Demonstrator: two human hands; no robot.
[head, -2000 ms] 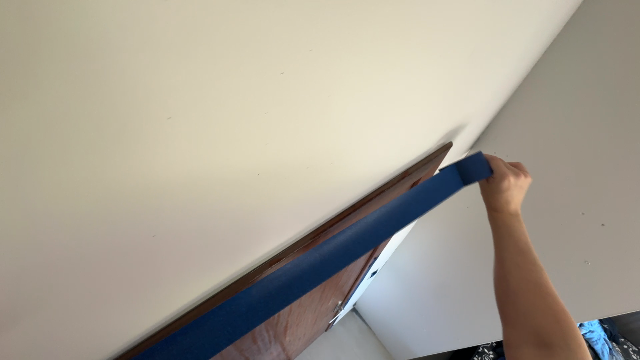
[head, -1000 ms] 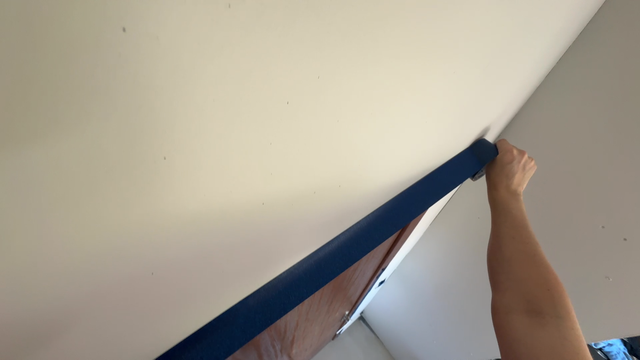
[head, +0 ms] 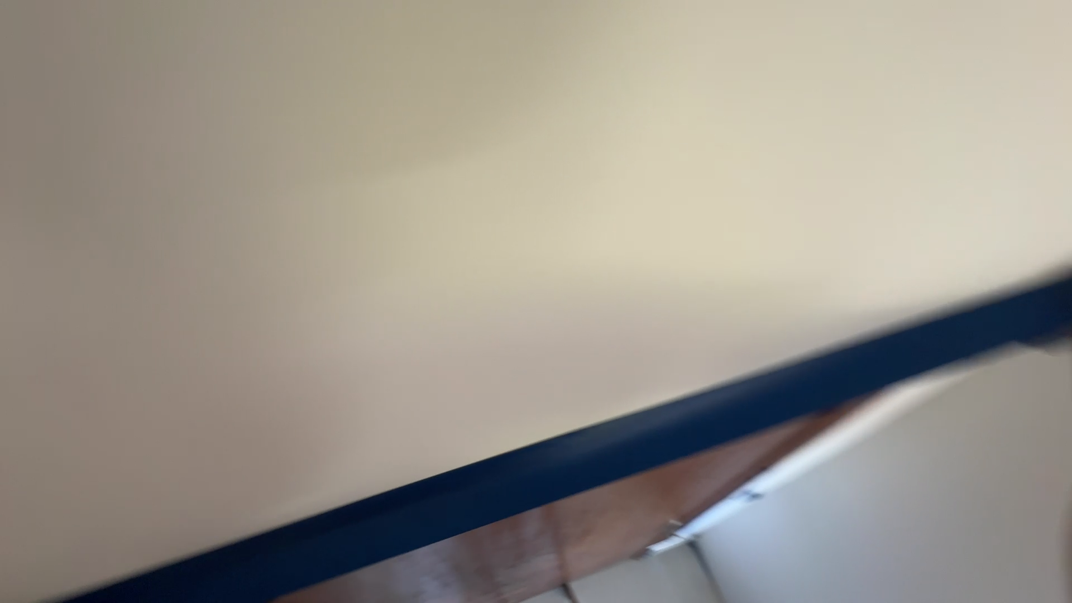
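Note:
A wide strip of dark blue tape (head: pixel 586 456) runs taut from the lower left to the right edge of the head view, along the top of a brown wooden door (head: pixel 536 544). Neither of my hands is in the frame. The tape's right end is cut off by the frame's edge, as is its lower left end. The view is blurred, and whether the tape touches the door trim cannot be told.
A cream wall (head: pixel 502 209) fills the upper part of the view. At the lower right stands a paler wall (head: pixel 904 502), with a white door-frame edge (head: pixel 779 473) beside the door.
The view has swung left, so the hand at the tape's right end has gone out of frame. Between the two earlier frames, the tape came up to cover the door's top edge.

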